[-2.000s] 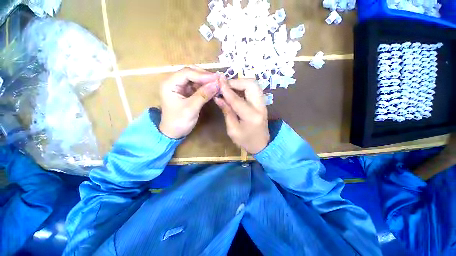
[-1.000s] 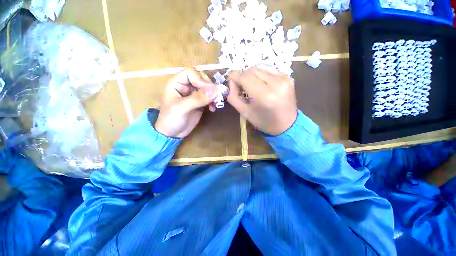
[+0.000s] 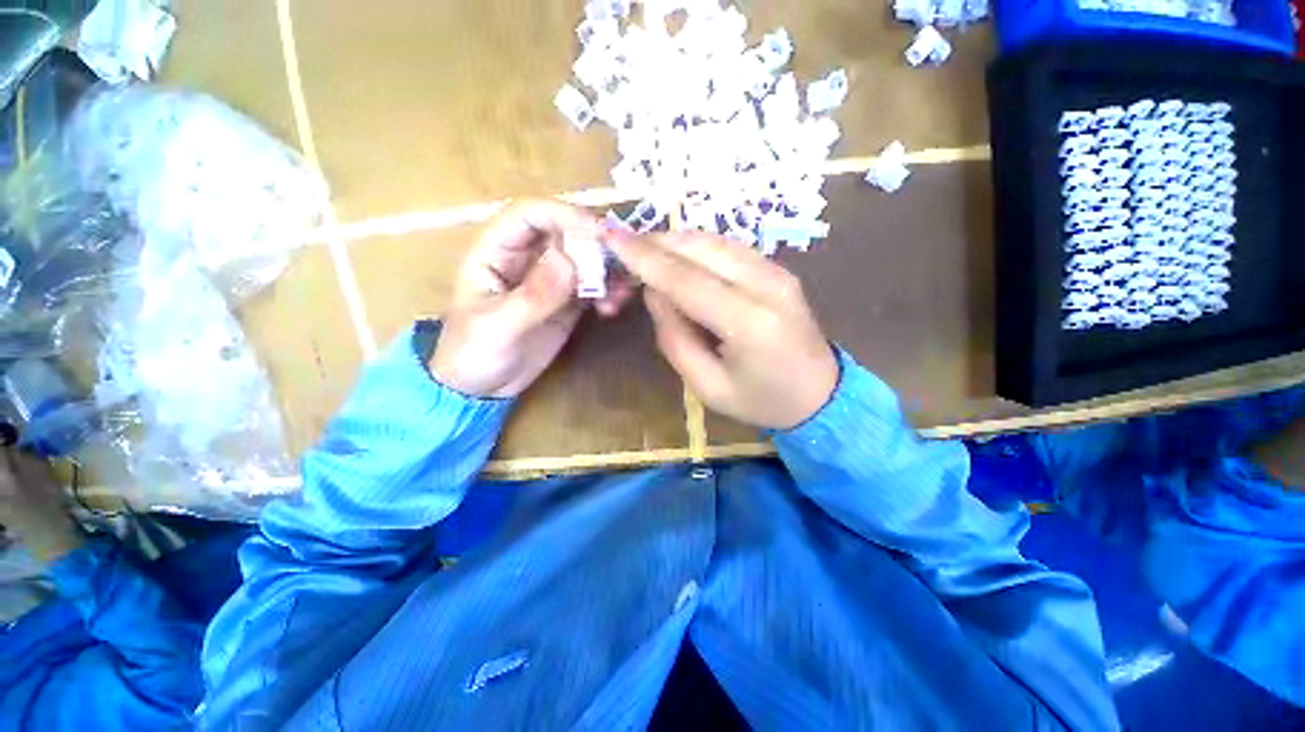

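My left hand holds a small white plastic housing between thumb and fingers, just in front of the pile. My right hand is at the housing's right side, its fingertips close together at the top of it. Whether the right fingertips grip a tiny part is too small to tell. A loose pile of white housings lies just beyond both hands.
A black foam tray at right holds white parts in close rows. Beyond it is a blue bin with white parts. Single part lies right of the pile. Clear plastic bags are at left. Blue-sleeved people sit at both sides.
My hands were fingertip to fingertip, then the white housing came into view in my left fingers. My right hand has since shifted slightly left and down, fingers now straighter.
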